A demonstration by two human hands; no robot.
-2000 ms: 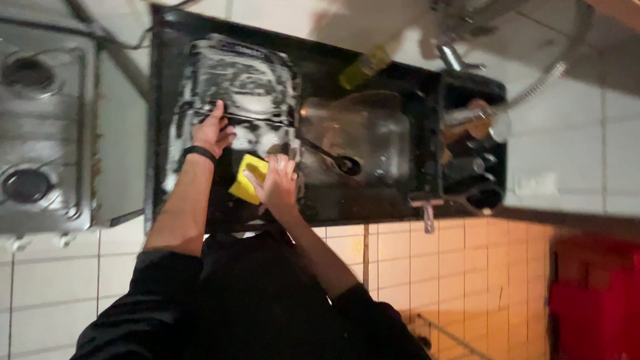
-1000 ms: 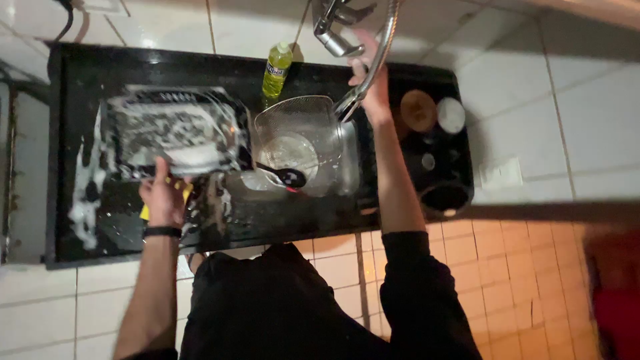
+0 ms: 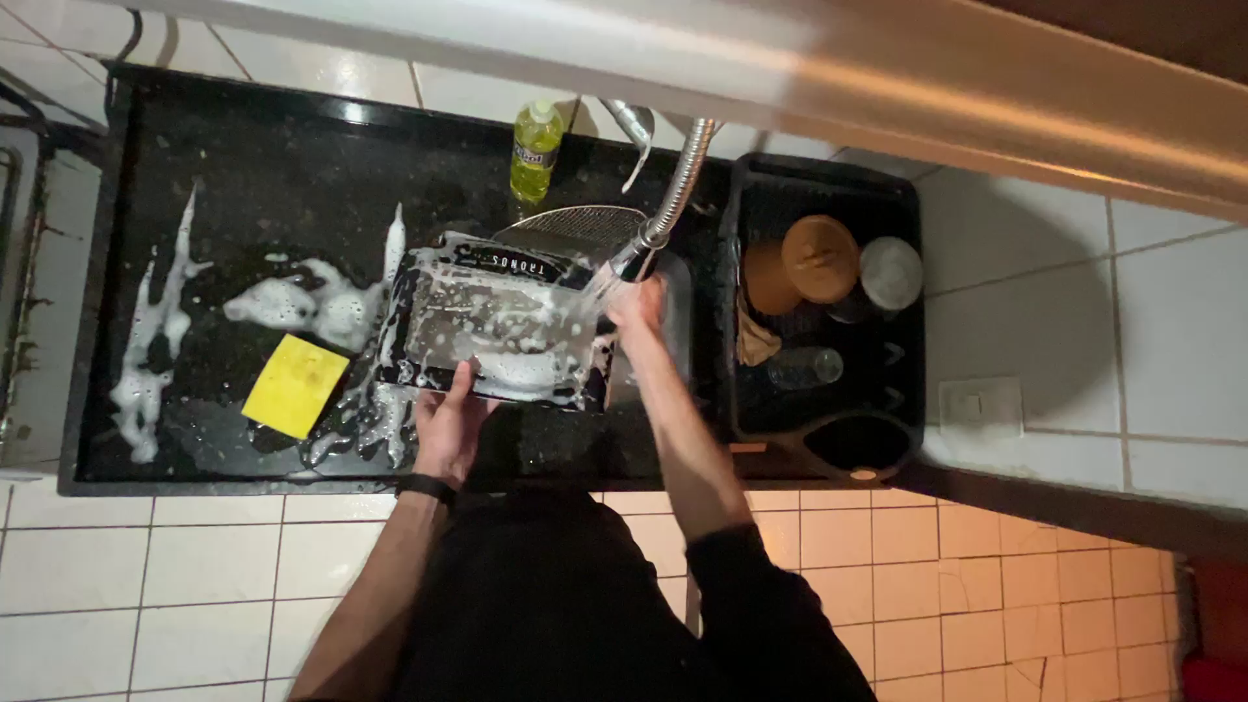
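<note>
A soapy rectangular panel with a black border and a see-through middle (image 3: 487,322) is held over the sink by my left hand (image 3: 453,424), which grips its near edge. My right hand (image 3: 639,307) is around the head of the flexible metal faucet hose (image 3: 678,185), and water sprays onto the panel's right part. Foam covers much of the panel. A yellow sponge (image 3: 295,386) lies on the black countertop at the left, beside patches of foam. The sink basin (image 3: 675,341) is mostly hidden beneath the panel and my right forearm.
Behind the panel stands a bottle of yellow-green dish soap (image 3: 535,156), near a mesh strainer (image 3: 580,224). A black dish rack (image 3: 829,171) at the right holds a brown lidded pot (image 3: 819,258) and glassware (image 3: 807,368). A light-coloured ledge (image 3: 585,58) crosses above the counter.
My right hand let go of the sponge, reached to the faucet, and now holds the hose head low over the panel. The panel has moved right, over the sink, and water now runs on it.
</note>
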